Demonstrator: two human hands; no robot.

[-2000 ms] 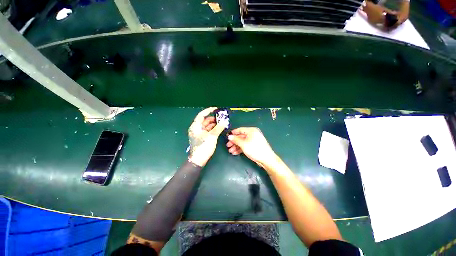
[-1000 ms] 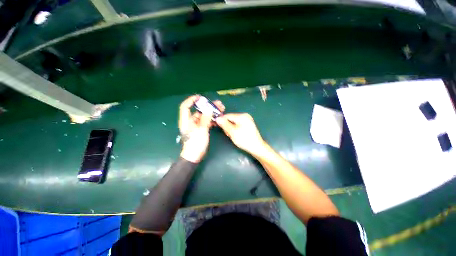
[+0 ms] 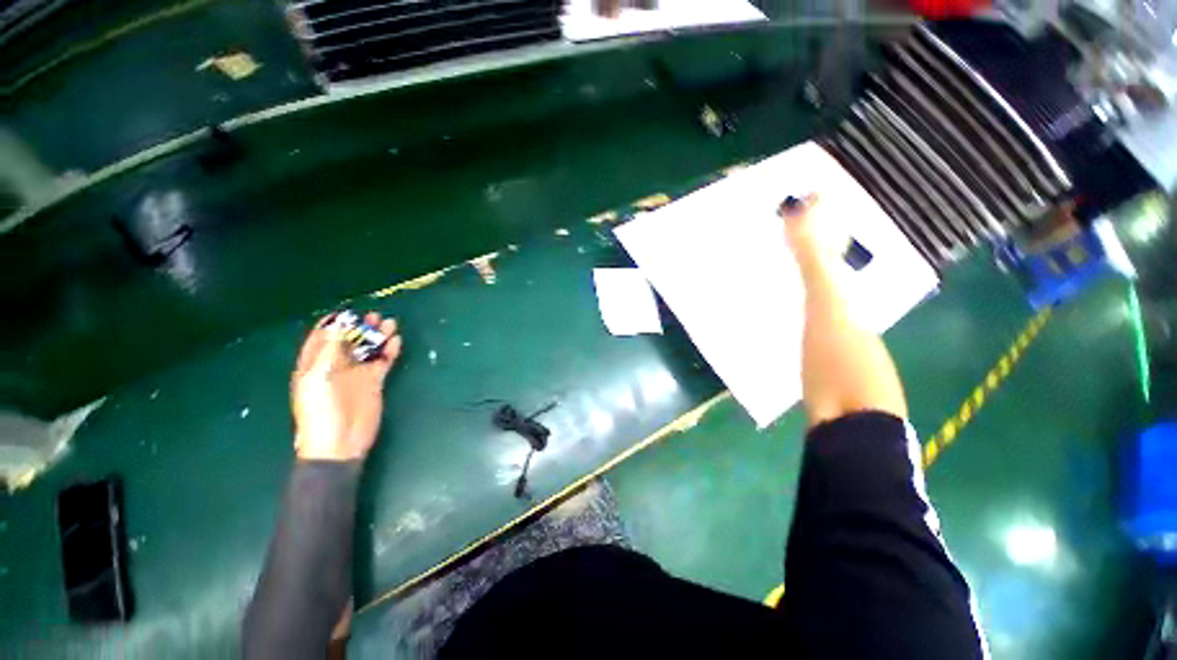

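Note:
My left hand (image 3: 341, 380) holds a small wired circuit board (image 3: 360, 338) with white, silver and yellow parts over the green bench. My right hand (image 3: 803, 222) reaches onto the white layer sheet (image 3: 723, 284), its fingertips at a small black case part (image 3: 790, 205); whether it grips the part is too small to tell for certain, but the fingers touch it. Another black case part (image 3: 857, 253) lies on the sheet to the right. A bundled black cable (image 3: 522, 426) lies on the bench between my arms.
A black phone (image 3: 94, 549) lies at the left. A small white paper (image 3: 627, 302) touches the sheet's left side. Stacked black-part layers (image 3: 949, 142) stand beyond the sheet, more layers (image 3: 426, 32) across the conveyor (image 3: 426, 194). A blue crate (image 3: 1061, 264) is at the right.
The view has swung right. My right hand has left the circuit board and moved out to the white sheet. My left hand still holds the board. The bundled cable shows more fully.

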